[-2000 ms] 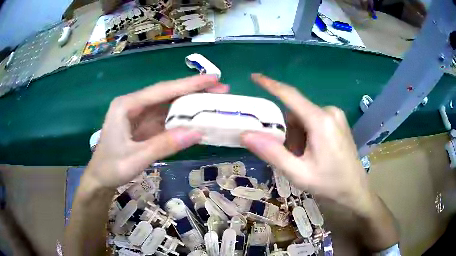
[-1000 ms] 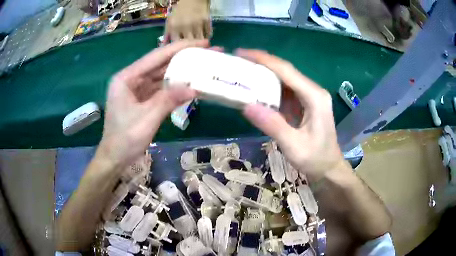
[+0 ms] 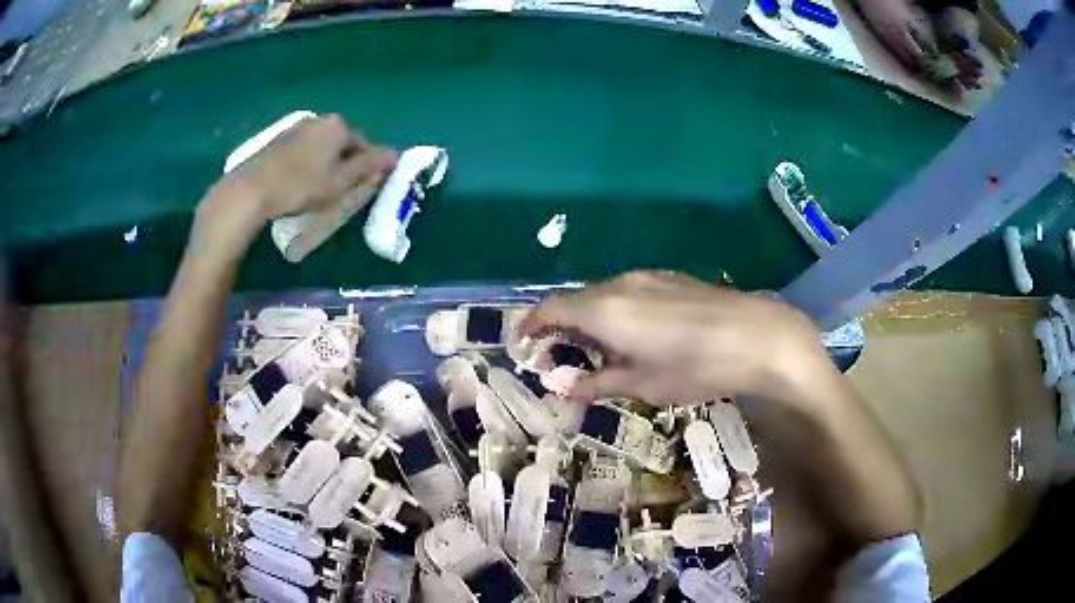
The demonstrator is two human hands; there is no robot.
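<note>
My left hand (image 3: 292, 177) is over the green belt, slightly blurred. White device parts show above and below it; the lower one (image 3: 309, 231) is partly hidden by the hand. Its fingertips are beside an open white housing (image 3: 389, 222) with a blue block inside. Whether they grip anything is unclear. My right hand (image 3: 678, 342) is over the parts tray (image 3: 395, 336), with thumb and fingers around a cream cover with a dark window (image 3: 571, 355) among the heaped covers. A firm grip cannot be made out.
Another open housing (image 3: 805, 210) lies on the belt (image 3: 613, 118) beside the grey post (image 3: 943, 194). A small white piece (image 3: 552, 230) is mid-belt. Cream ovals on runners (image 3: 283, 548) fill the tray's left. Another person's hand (image 3: 908, 30) is at the top right.
My hands have separated and no longer hold the white device between them. My left hand moved down-left over the belt, my right down to the tray. The other person's hand at the belt is gone.
</note>
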